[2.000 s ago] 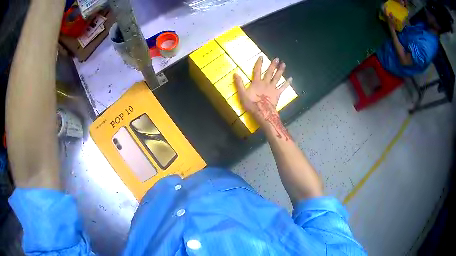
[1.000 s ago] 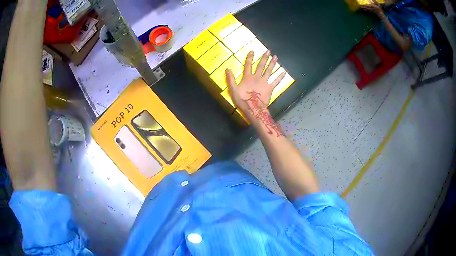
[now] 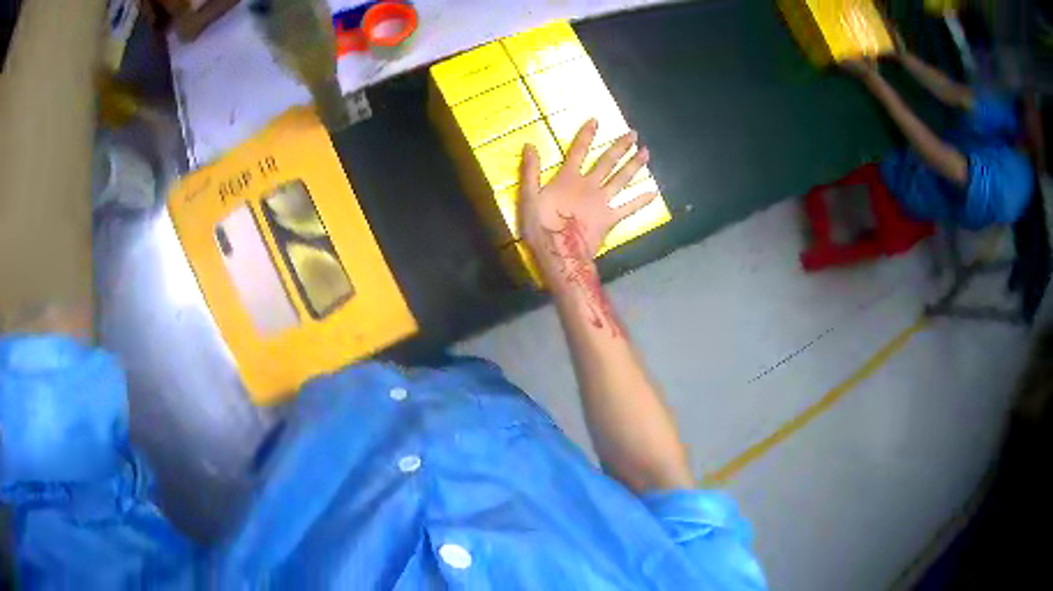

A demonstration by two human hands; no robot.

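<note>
A tight block of glossy yellow phone gift boxes (image 3: pixel 494 113) stands on the dark green bench. My right hand (image 3: pixel 575 202) lies palm down with fingers spread on the near part of the block; it grips nothing. My left forearm rises along the left edge of the picture, and my left hand is cut off by the top edge. A flat orange-yellow "POP 10" panel (image 3: pixel 367 289) with two phone pictures lies to the left of the boxes.
A tape dispenser (image 3: pixel 389 25) with orange-red ring lies on the white shelf (image 3: pixel 219 87) behind, beside a metal post (image 3: pixel 303 52). At the upper right a person in blue holds a yellow block (image 3: pixel 841 29). A red stool (image 3: pixel 860 219) stands on the floor.
The view has shifted and turned, so the panel and shelf sit higher. My right hand stays on the boxes. The other person's yellow block shows more fully than one second ago.
</note>
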